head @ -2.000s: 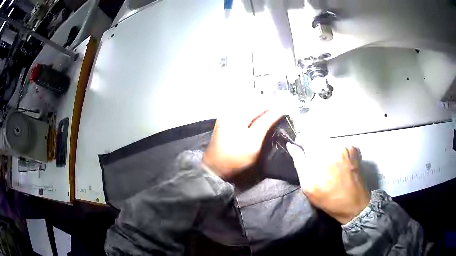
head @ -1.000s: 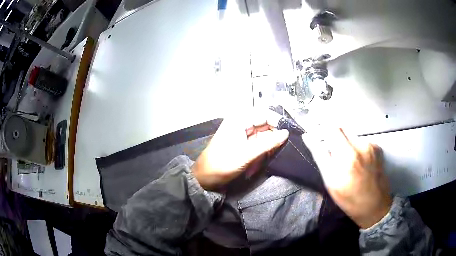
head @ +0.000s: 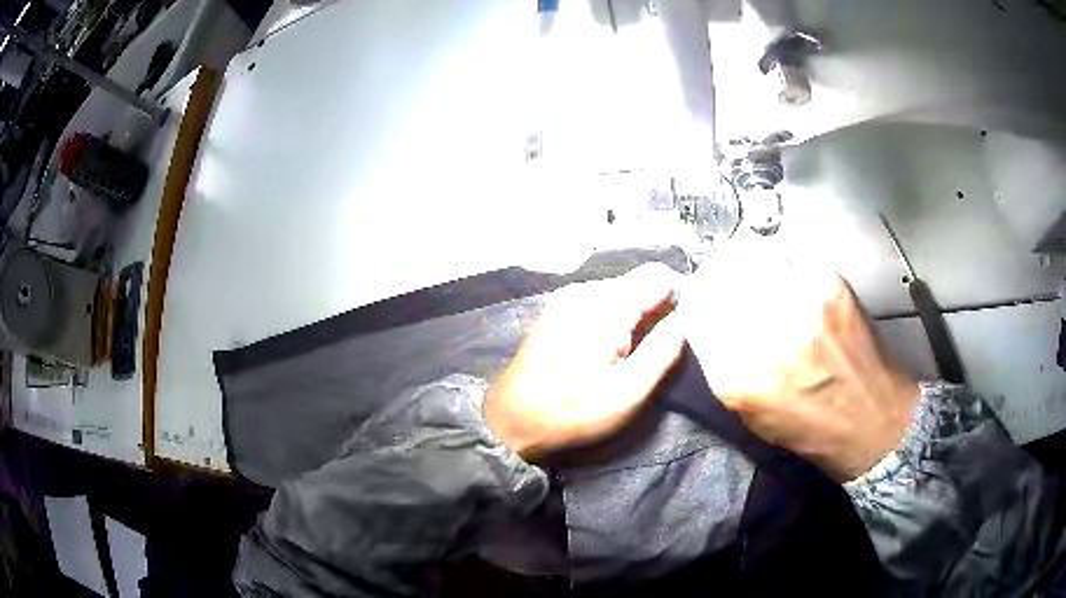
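Note:
The dark garment panel (head: pixel 374 380) lies across the table edge, grey side up, with a thin black border along its far edge. My left hand (head: pixel 590 362) holds the cloth just in front of the presser foot area, fingers curled. My right hand (head: pixel 801 362) is close beside it, pinching the dark cloth; its fingertips are washed out by glare. The presser foot and needle area (head: pixel 707 210) is just beyond the hands, in bright glare. An awl or pointed pick (head: pixel 929 321) with a grey handle lies to the right of my right hand.
The white sewing machine arm (head: pixel 935 70) with a metal knob (head: pixel 789 70) spans the upper right. At left, past the brown edge strip (head: pixel 175 251), are a thread cone or spool (head: pixel 33 298), a red-and-black item (head: pixel 105 169) and a dark phone-like object (head: pixel 126 321).
The awl now lies right of my right hand, where it did not show before. The thin metal tool and thread seen between my hands are no longer visible. The hands have come together nearer the presser foot.

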